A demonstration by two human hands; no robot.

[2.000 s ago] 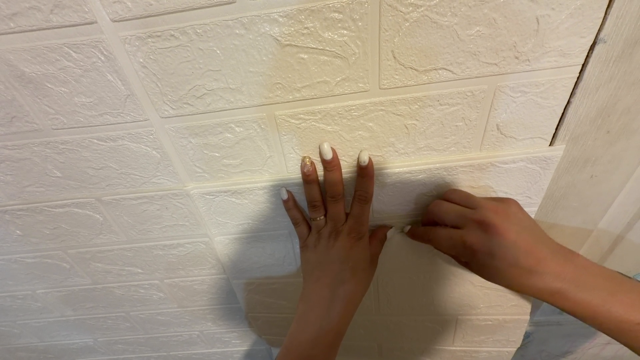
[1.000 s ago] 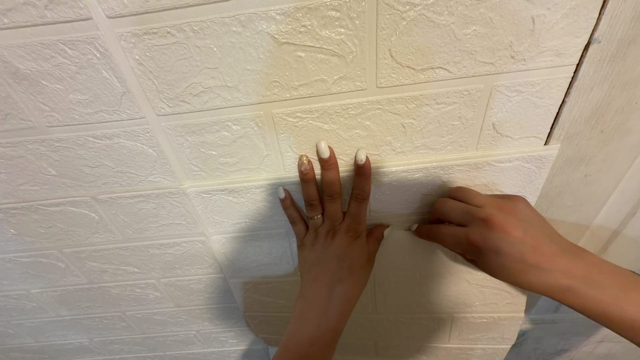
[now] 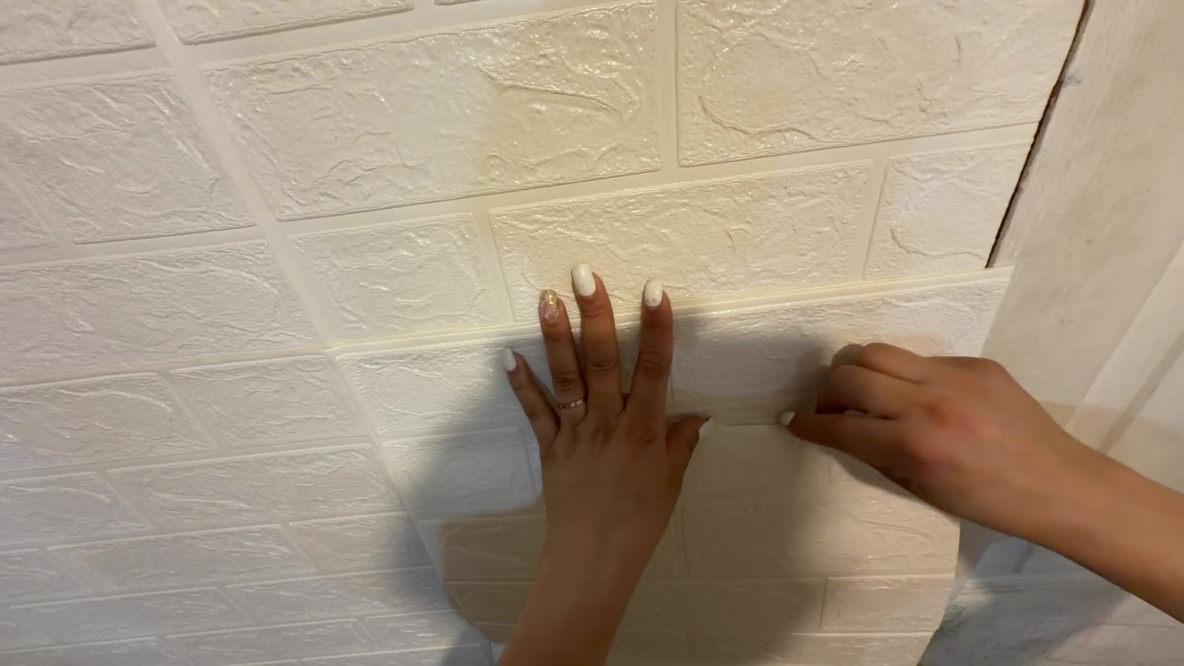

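A white brick-patterned foam wall panel [image 3: 888, 592] lies against the wall, its top edge meeting an upper panel of the same pattern [image 3: 573, 111]. My left hand [image 3: 606, 444] rests flat on it with fingers spread, the fingertips reaching over the seam and the thumb out to the right. To its right, my right hand [image 3: 925, 425] has thumb and fingers pinched together at a thin pale strip or fold on the panel, just right of the left thumb. What exactly the pinch holds is too small to tell. Shadows from both hands darken the panel.
More brick-patterned panelling [image 3: 139, 416] covers the wall on the left. A pale wood-like vertical board [image 3: 1101, 203] stands at the right, with a dark narrow gap beside the upper panel. The lower panel's bottom right edge stands over a bluish-grey marked surface [image 3: 1027, 601].
My right hand has moved a little to the right, away from my left thumb, and more of the pale line shows between them. My left hand stays in place.
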